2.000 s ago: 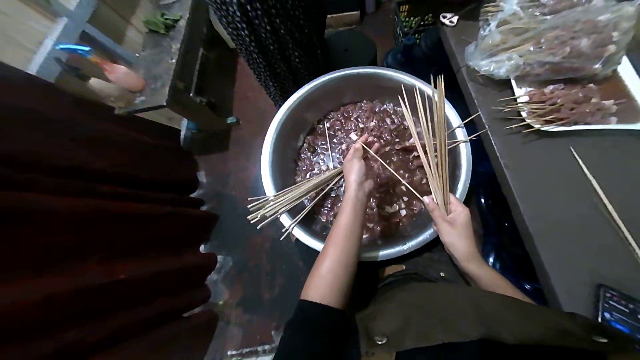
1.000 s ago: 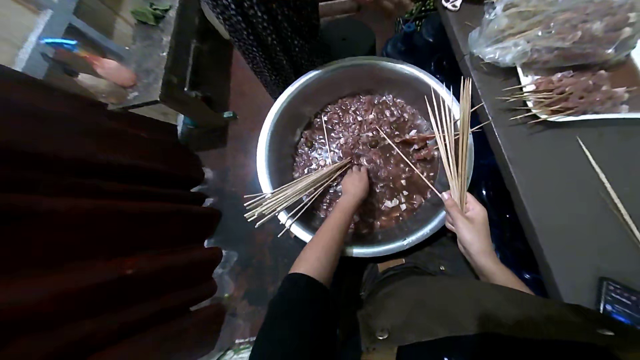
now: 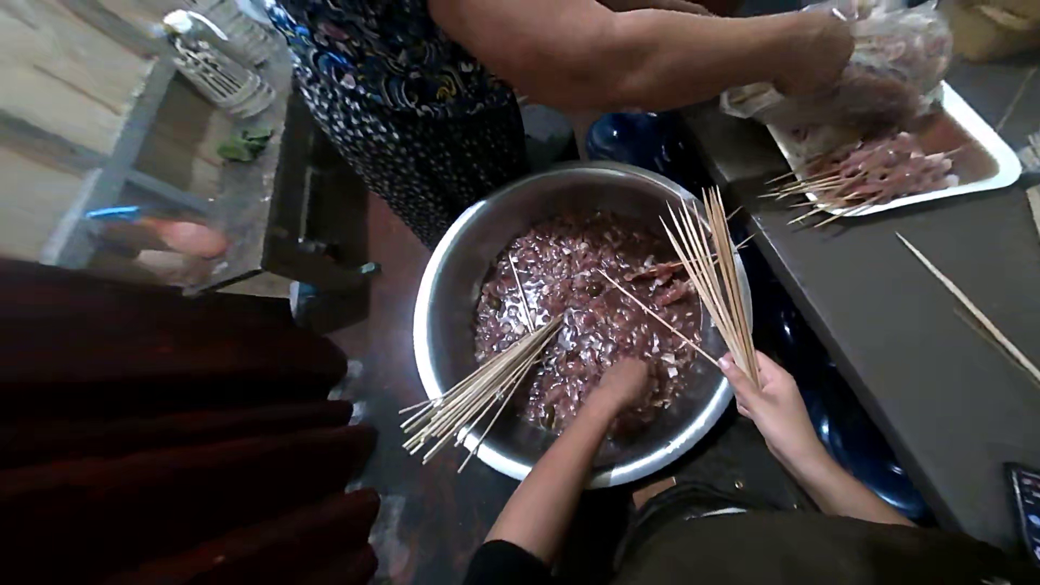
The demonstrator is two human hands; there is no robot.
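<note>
A large steel basin point(image 3: 443, 280) holds small pieces of raw meat point(image 3: 569, 276) in liquid. My left hand point(image 3: 626, 386) dips into the meat near the front of the basin, its fingertips hidden. My right hand point(image 3: 764, 390), at the basin's right rim, grips a bundle of wooden skewers point(image 3: 719, 284); one single skewer point(image 3: 658, 319) points from its fingers over the meat. Another skewer bundle point(image 3: 487, 386) leans across the left rim, its inner ends over the meat. A few threaded meat skewers point(image 3: 670, 284) rest at the basin's right inner side.
Another person's arm point(image 3: 650, 57) reaches over a white tray point(image 3: 995, 154) of skewered meat, with a plastic bag point(image 3: 902, 49) at their hand. A thin pointed stick point(image 3: 967, 305) and a phone point(image 3: 1025, 496) lie on the dark table point(image 3: 877, 325). A wooden bench point(image 3: 272, 203) and red curtain point(image 3: 162, 422) stand left.
My left hand has moved from the basin's middle toward its front right. Another person has come in at the top, an arm over the tray. My right hand still holds its skewers.
</note>
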